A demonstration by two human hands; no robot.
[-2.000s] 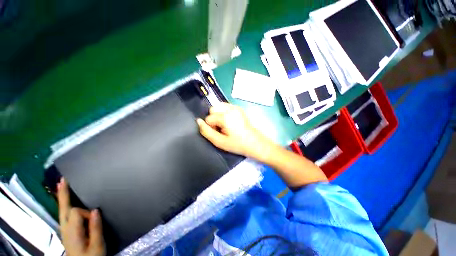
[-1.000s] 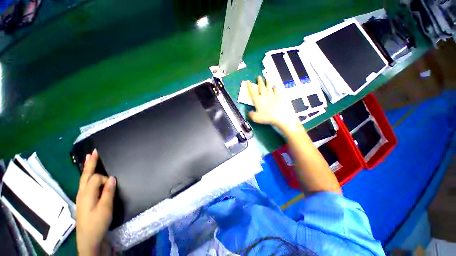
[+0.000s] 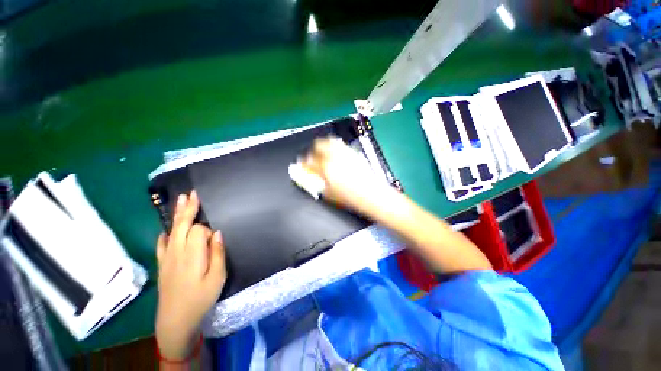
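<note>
A black housing panel [image 3: 355, 130] lies on bumpy silvery-white wrap [image 3: 275, 293], with a matt black adhesive sheet [image 3: 254, 210] covering most of it. A small latch-like outline shows at the near edge. My left hand [image 3: 190, 272] rests on the panel's left end with fingers slightly apart, holding nothing. My right hand [image 3: 330, 170], blurred, is closed on a small white pad [image 3: 306, 181] and presses it on the sheet's right part. The pad is partly hidden by the fingers.
A pale metal post [image 3: 427, 54] stands beyond the panel. Liner sheets with black stickers [image 3: 460, 145] and a large-sheet stack [image 3: 533, 123] lie right. White liners with strips [image 3: 69, 246] lie left. Red bins [image 3: 500, 232] sit below the bench at right.
My right hand moved from the panel to the white card beside the post, then back onto the sheet with the white pad. That card no longer shows on the bench. My left hand stayed at the left end.
</note>
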